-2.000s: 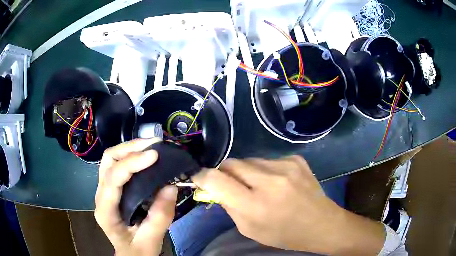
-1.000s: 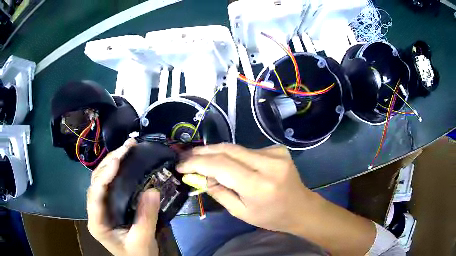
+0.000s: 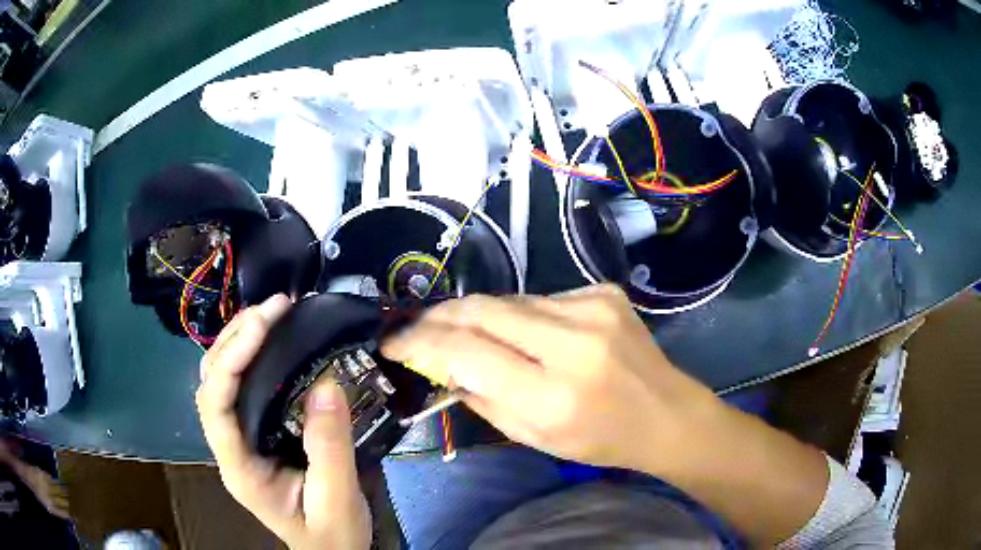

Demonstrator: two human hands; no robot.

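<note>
My left hand [image 3: 285,430] holds the black camera head shell [image 3: 312,322], its open side facing me, with the thumb over the circuit board [image 3: 360,392]. My right hand [image 3: 527,365] is at the shell's right edge, fingers bent and fingertips touching it. It grips thin tweezers [image 3: 432,407], which stick out below the fingers with a yellow patch beside them. A short cable with a white plug [image 3: 449,453] hangs below the hands. What the right fingertips pinch is hidden. Behind the shell stands a round black base housing [image 3: 484,258] with a yellow-ringed hub.
More black housings with loose coloured wires stand at centre right [image 3: 705,258] and right [image 3: 801,242]. A wired camera head [image 3: 188,204] lies at left. White brackets [image 3: 430,91] stand behind. White tangled ties [image 3: 814,43] lie at the back. A person's hand [image 3: 32,478] shows at lower left.
The shell has turned so its board faces me. The right hand has moved from the board to the shell's right edge, and the hanging cable has come into view. The other person's hand has appeared.
</note>
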